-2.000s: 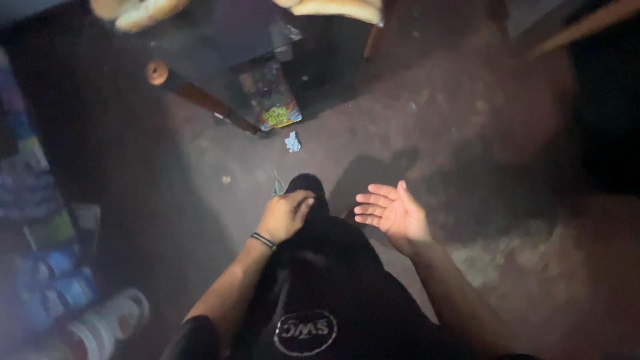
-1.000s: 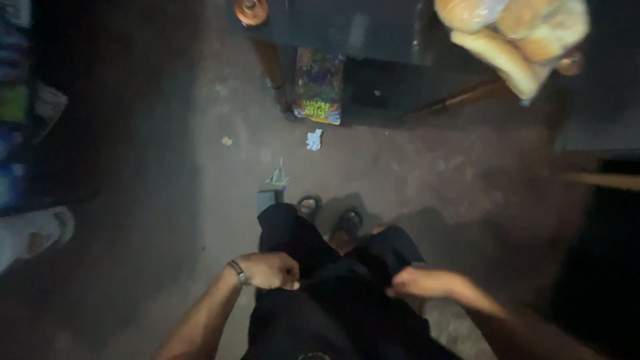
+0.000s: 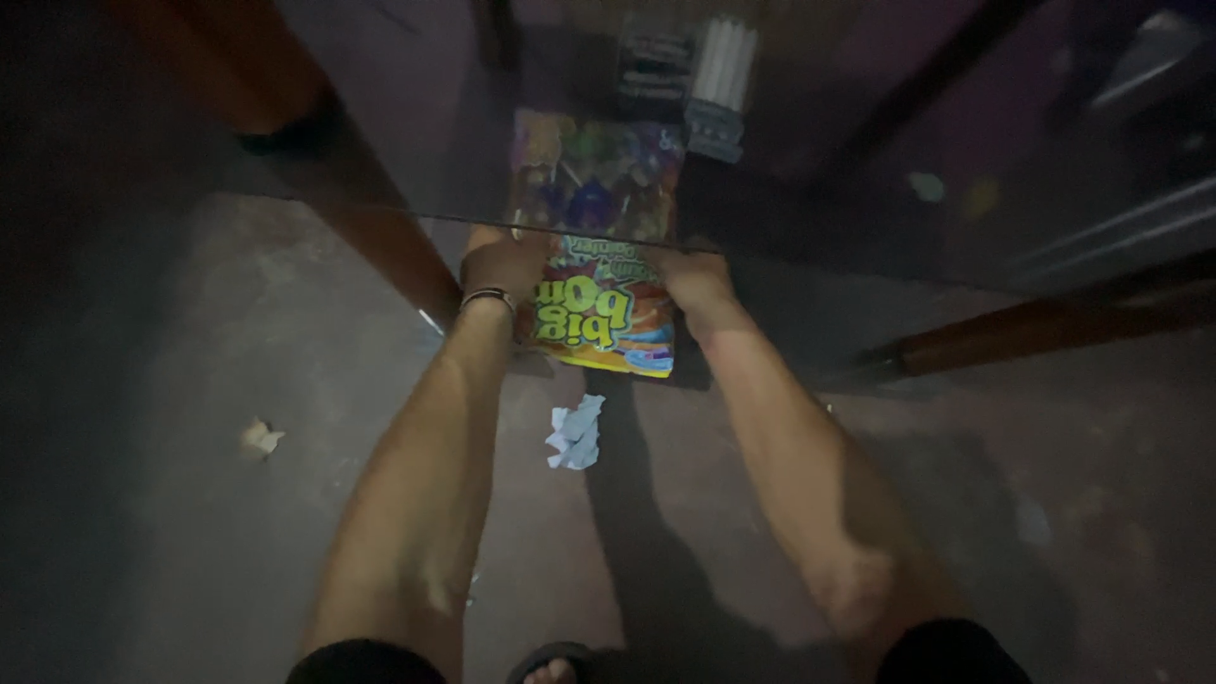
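Observation:
A colourful plastic candy bag (image 3: 598,304), printed with lollipops and large lettering, lies low beneath the edge of a dark glass tabletop (image 3: 807,228). My left hand (image 3: 503,261), with a bracelet at the wrist, is on the left side of the bag. On its right side is my right hand (image 3: 698,275). Both hands grip the bag by its sides, and their fingers are partly hidden under the glass edge and against the bag. The bag's upper part shows dimly through the glass.
Wooden table legs stand at left (image 3: 380,237) and right (image 3: 1026,328). Crumpled paper (image 3: 576,432) lies on the floor below the bag, and a small pale scrap (image 3: 260,437) further left. A pack of white sticks (image 3: 724,76) shows beyond the bag. My sandalled foot (image 3: 553,665) is at the bottom.
Both hands have reached forward from near my lap and taken hold of the candy bag under the table. The view has moved much closer to the floor and table.

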